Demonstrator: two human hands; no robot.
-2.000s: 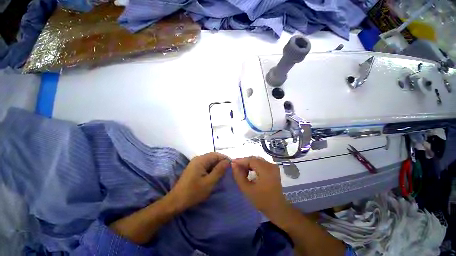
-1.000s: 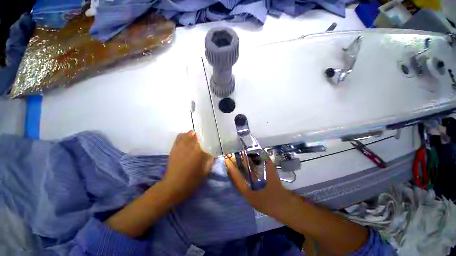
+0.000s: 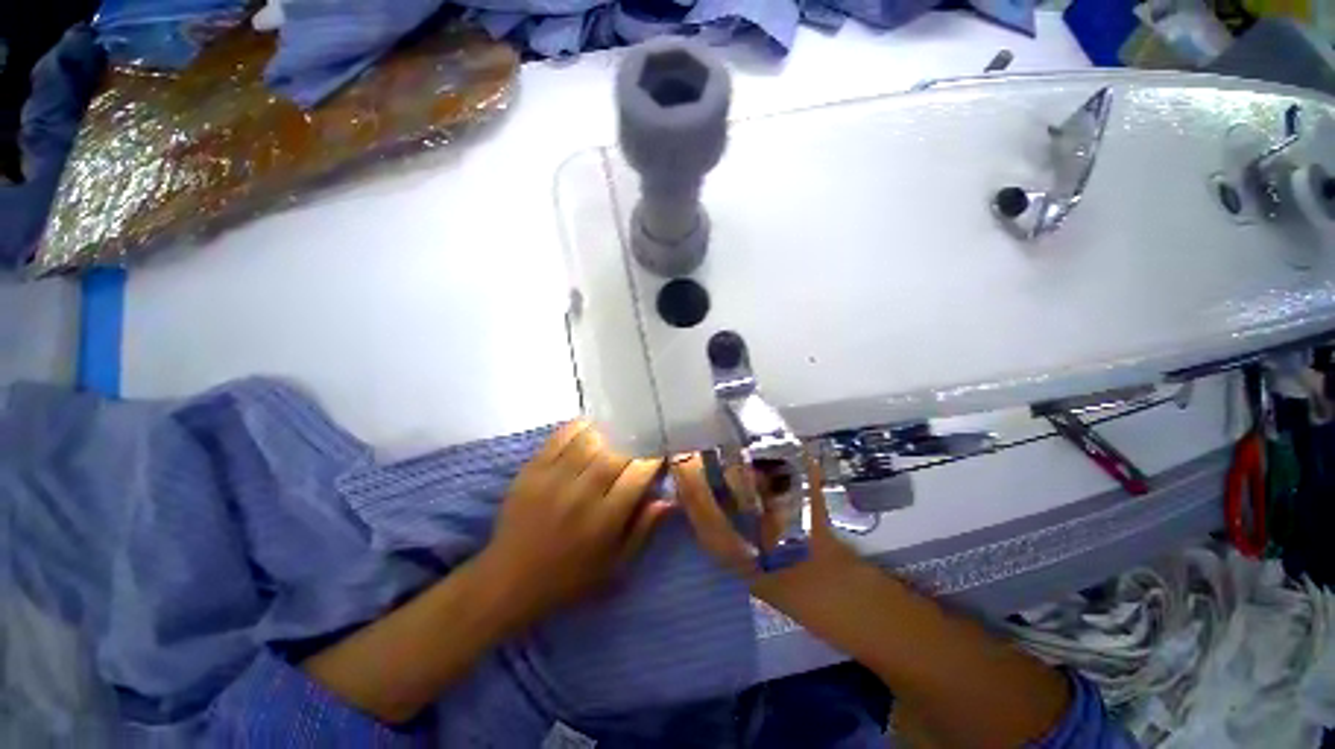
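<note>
Light blue striped cloth [image 3: 644, 622] lies over the front of the table, heaped at the left, its edge running up to the sewing machine head [image 3: 879, 278]. My left hand [image 3: 578, 505] holds the cloth edge just left of the needle area. My right hand [image 3: 761, 520] is at the cloth edge too, partly behind the shiny metal lever [image 3: 764, 446], its fingertips near my left ones. The needle and presser foot are hidden under the head. A small white label [image 3: 567, 736] shows on the cloth at the bottom.
Plastic-wrapped brown package [image 3: 278, 139] at the back left, blue cloth heap [image 3: 586, 22] behind the machine. Dark red snips [image 3: 1101, 451] lie on the bed at the right. Red-handled scissors [image 3: 1246, 490] hang at the right edge, above white ruffled pieces [image 3: 1171, 644]. Grey ribbed post [image 3: 672, 154] stands on the head.
Since the oldest frame, both hands and the cloth edge have come to the needle area, and the view has shifted closer to the machine head. In the last second the left hand has moved slightly right.
</note>
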